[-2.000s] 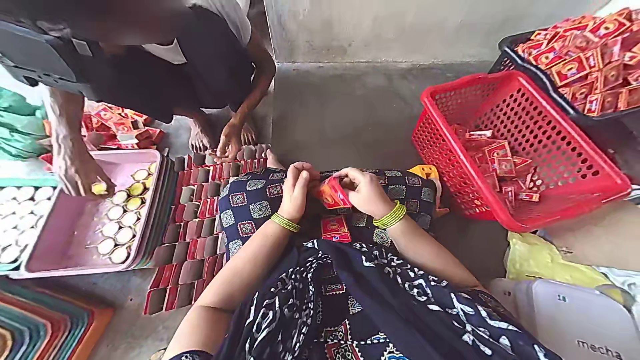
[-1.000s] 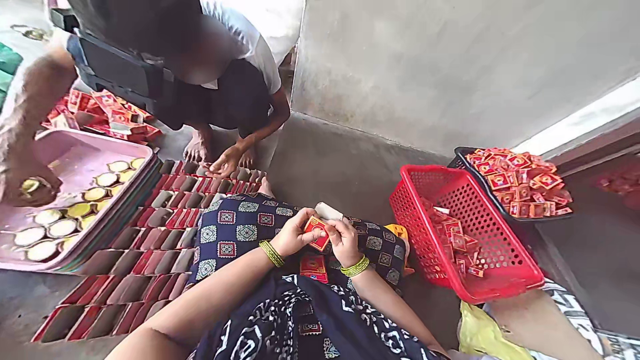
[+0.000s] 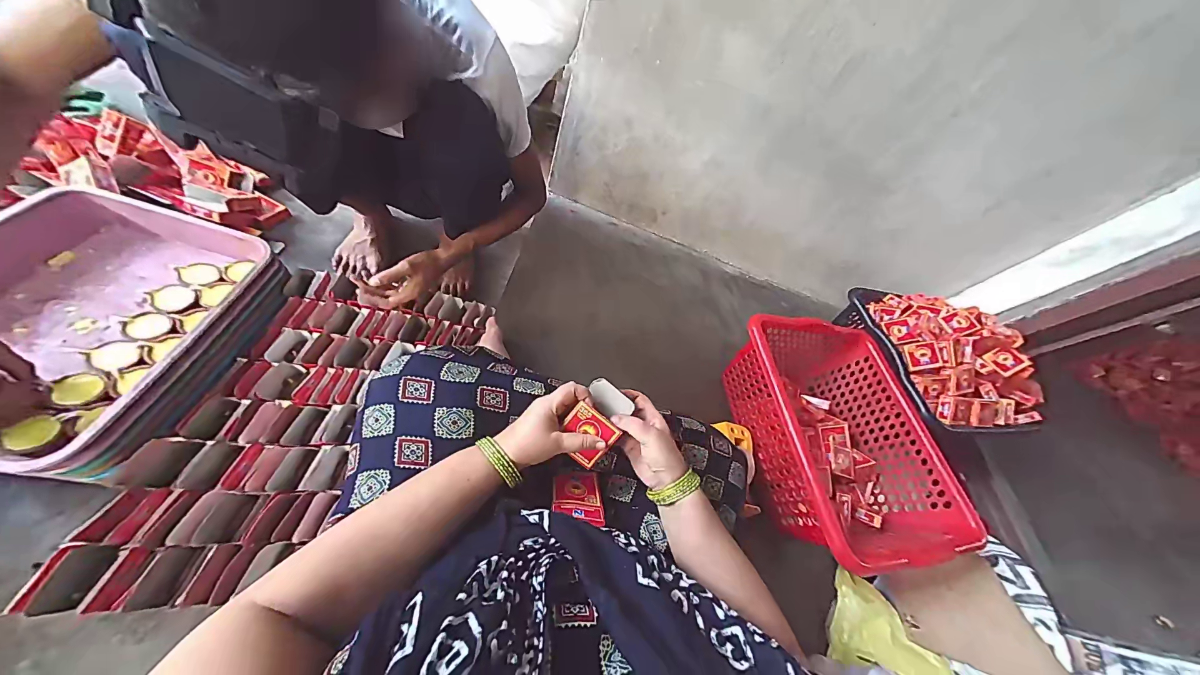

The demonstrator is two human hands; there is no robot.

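Observation:
Both my hands meet over my lap around a small red and gold cardboard box [image 3: 591, 433]. My left hand [image 3: 544, 431] grips the box from its left side, thumb across its front. At the box's upper right, my right hand [image 3: 652, 445] has its fingers on a pale grey rounded flap [image 3: 611, 397]; whether flap and box are joined is hard to tell. Another red box [image 3: 577, 495] lies on my lap just below. Left of my knee, rows of opened red boxes with grey flaps [image 3: 272, 422] cover the floor.
A person [image 3: 441, 169] squats across from me, one hand over the rows. At left, a pink tray [image 3: 253, 246] holds round yellowish pieces, with red boxes behind. At right stand a red plastic basket [image 3: 914, 478] and a dark basket [image 3: 975, 428] of boxes; a yellow bag [image 3: 867, 628] lies nearby.
The view has swung to the right. The box in my hands now faces up with a grey flap beside it, which two seconds ago did not show. The other person's arm has lifted from the tray.

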